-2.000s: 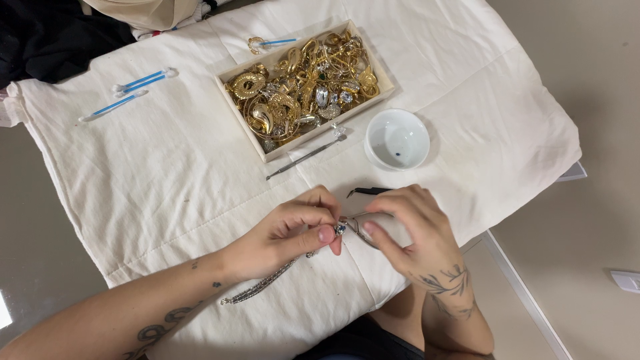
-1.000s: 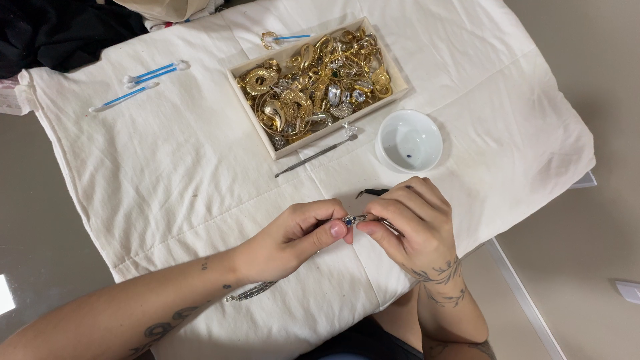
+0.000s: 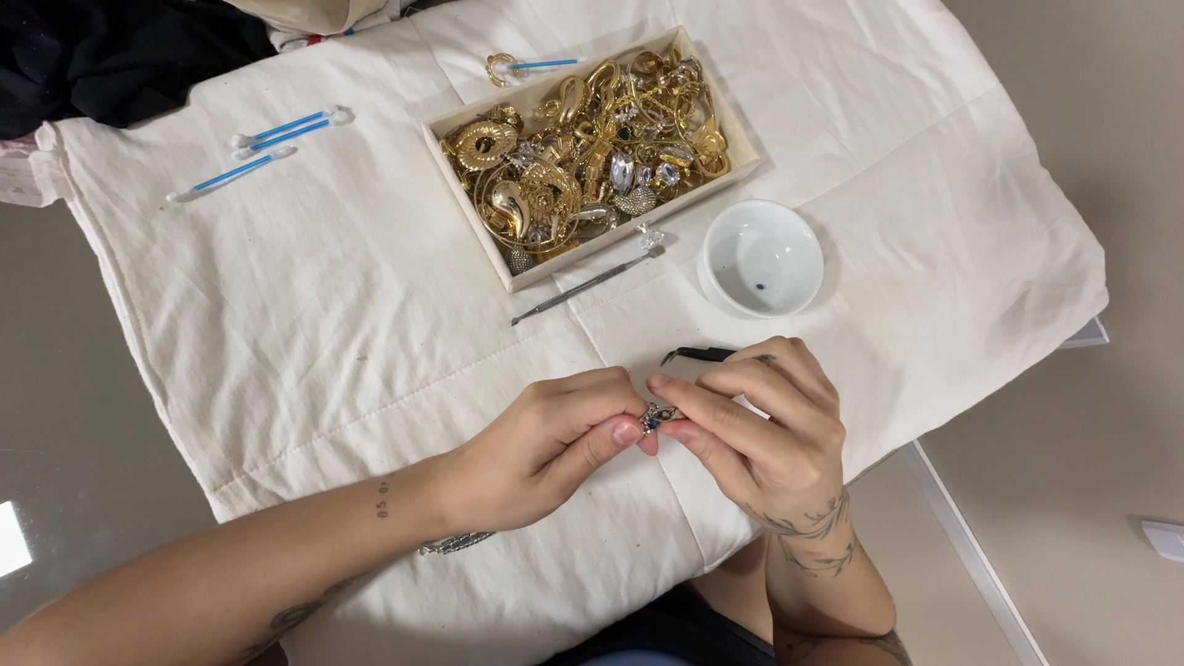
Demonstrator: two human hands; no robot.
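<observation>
A small silver-coloured jewelry piece with a blue stone [image 3: 653,418] is pinched between the fingertips of my left hand [image 3: 546,449] and my right hand [image 3: 772,430]. Black curved-tip tweezers [image 3: 708,353] show just above my right fingers; whether that hand holds them is unclear. A silver-coloured chain [image 3: 455,543] lies on the cloth, partly hidden under my left wrist. Above my hands, a double-ended metal tool [image 3: 587,284] rests beside a clear stone [image 3: 650,237]. The white bowl [image 3: 803,252] to the right has a small dark speck inside.
A pale box [image 3: 483,239] full of gold and silver-coloured jewelry stands on the white cloth [image 3: 324,370]. Several blue-stemmed cotton swabs [image 3: 289,134] lie at the upper left, and one touches a gold-coloured ring-shaped piece [image 3: 500,69] behind the box. Dark fabric [image 3: 120,55] is piled at the top left.
Two seconds ago more of the chain showed left of my hands; now most of it is hidden. My right fingers have shifted their hold at the jewelry piece, which stays between both hands.
</observation>
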